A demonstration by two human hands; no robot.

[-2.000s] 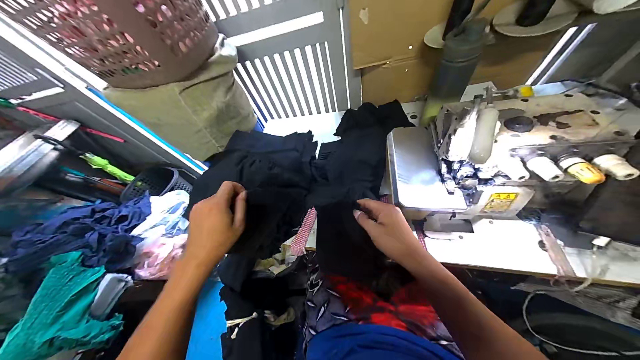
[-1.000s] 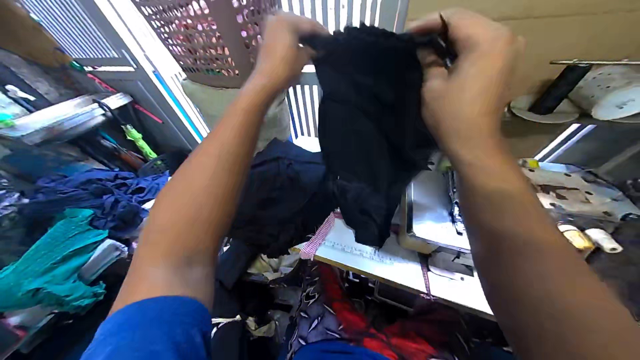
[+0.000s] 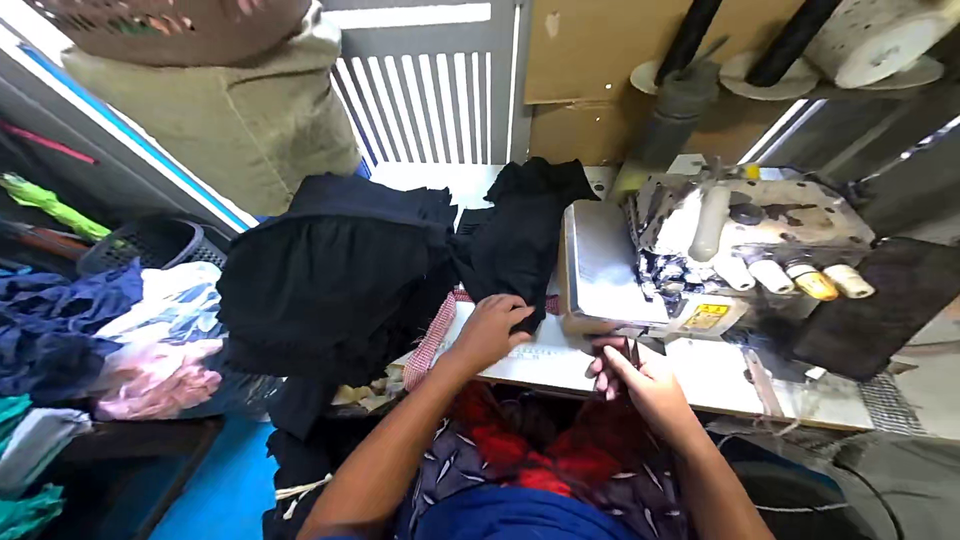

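Observation:
My left hand (image 3: 491, 330) rests with spread fingers on the lower end of a black fabric piece (image 3: 517, 247), which lies on the white sewing table (image 3: 536, 356). In my right hand (image 3: 630, 371), near the table's front edge, is a small dark tool, apparently thread snips (image 3: 634, 352). A large pile of black garments (image 3: 330, 277) lies to the left of the black piece. A red-and-white checked strip (image 3: 431, 345) runs beside the pile. Right of the black piece stands an overlock sewing machine (image 3: 750, 232) with a flat metal plate (image 3: 611, 255).
Cloth scraps (image 3: 161, 375) in blue, white and pink heap up at the left, near a grey plastic basket (image 3: 161, 244). A khaki sack (image 3: 217, 127) stands at the back left. Thread cones (image 3: 874, 56) stand at the back right. A dark flat panel (image 3: 877, 307) leans right of the machine.
The black piece, held up by both hands a second ago, now lies on the table. My hands have come down, and a dark tool now shows in my right hand.

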